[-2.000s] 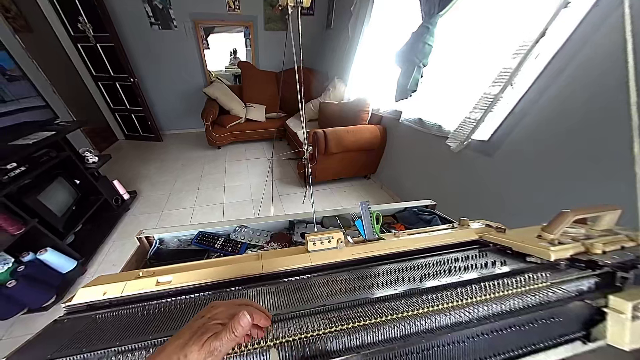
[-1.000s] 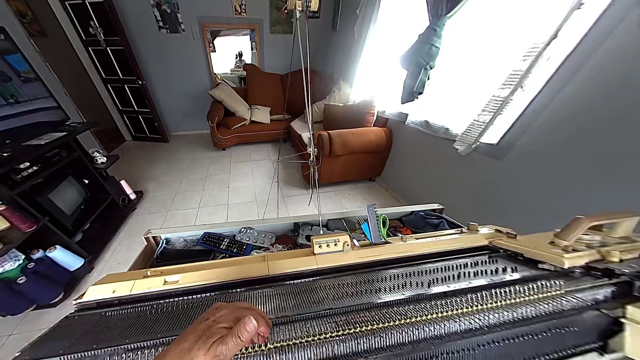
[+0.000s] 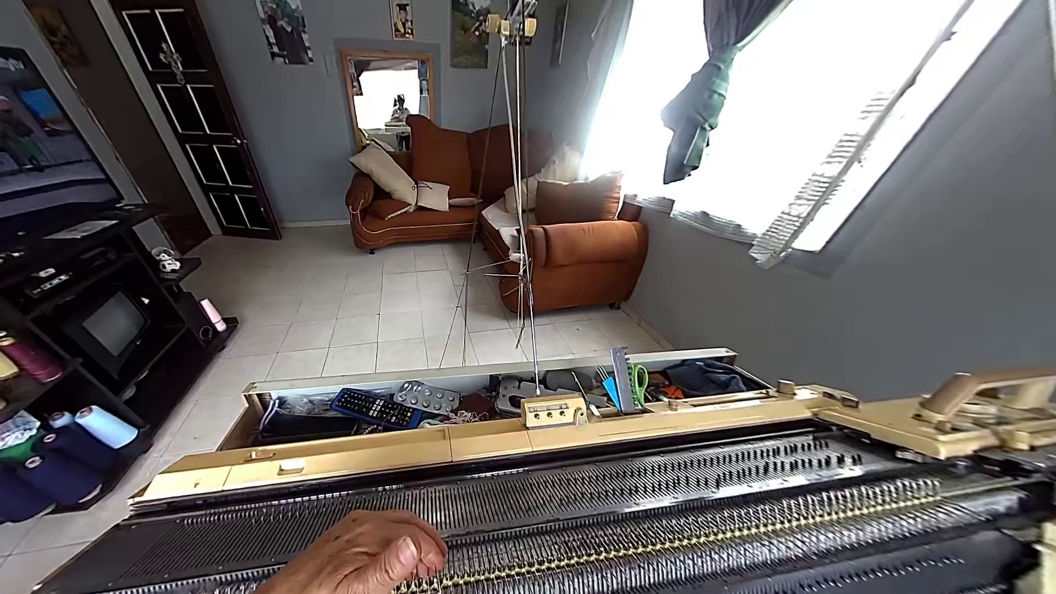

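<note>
My left hand is at the lower middle of the head view, over the needle beds of a knitting machine. Its fingers are curled at the needles, and whether they pinch anything is hidden. Yellow yarn runs along the gap between the two beds, from beside my fingertips toward the right. At the right end sits the beige knitting carriage with its handle. A beige row counter stands on the back rail. My right hand is out of view.
Behind the machine, an open tray holds a remote control, green scissors and other small items. Yarn strands hang from a tension mast. Farther off are a brown sofa, a black shelf unit with yarn cones, and a window at right.
</note>
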